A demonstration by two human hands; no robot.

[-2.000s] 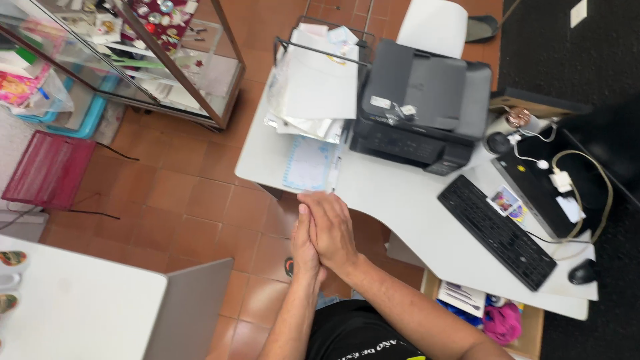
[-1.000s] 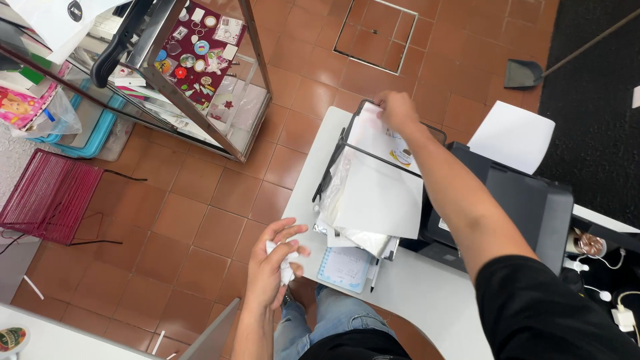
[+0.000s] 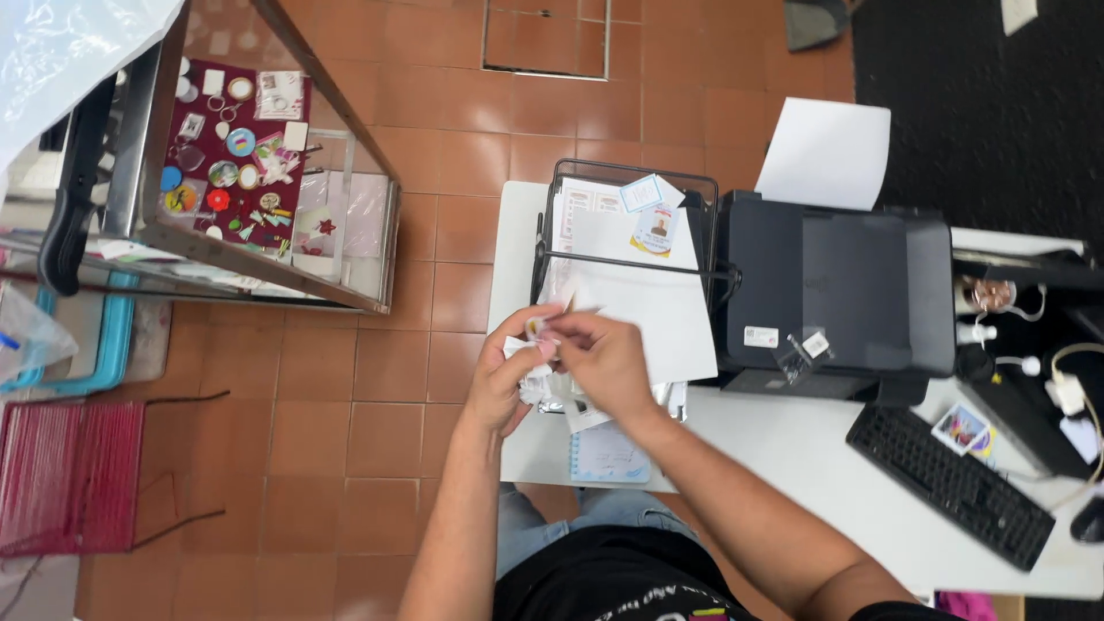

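My left hand (image 3: pixel 503 377) is closed around crumpled white paper (image 3: pixel 533 379), just left of a stack of papers. Against it, my right hand (image 3: pixel 604 358) pinches a small piece of paper (image 3: pixel 561 332), blurred by motion, with its fingers near the left thumb. Both hands are over the near edge of a black wire tray (image 3: pixel 638 263), which holds white sheets (image 3: pixel 664 315) and a printed photo card (image 3: pixel 655 229). Below the hands lies a spiral notepad (image 3: pixel 608 455) with handwriting. Part of the white paper is hidden by the fingers.
A black printer (image 3: pixel 841 285) stands right of the tray, with a small plastic bag (image 3: pixel 802 352) on its lid. A keyboard (image 3: pixel 949 483) and a mouse (image 3: pixel 1088 520) are on the white desk (image 3: pixel 785 457). At left are a glass display case (image 3: pixel 259 250) and a magenta chair (image 3: pixel 73 479).
My right hand has moved back from the wire tray's far end to my left hand. The left hand held white paper one second ago too; two seconds ago both hands were pressed together.
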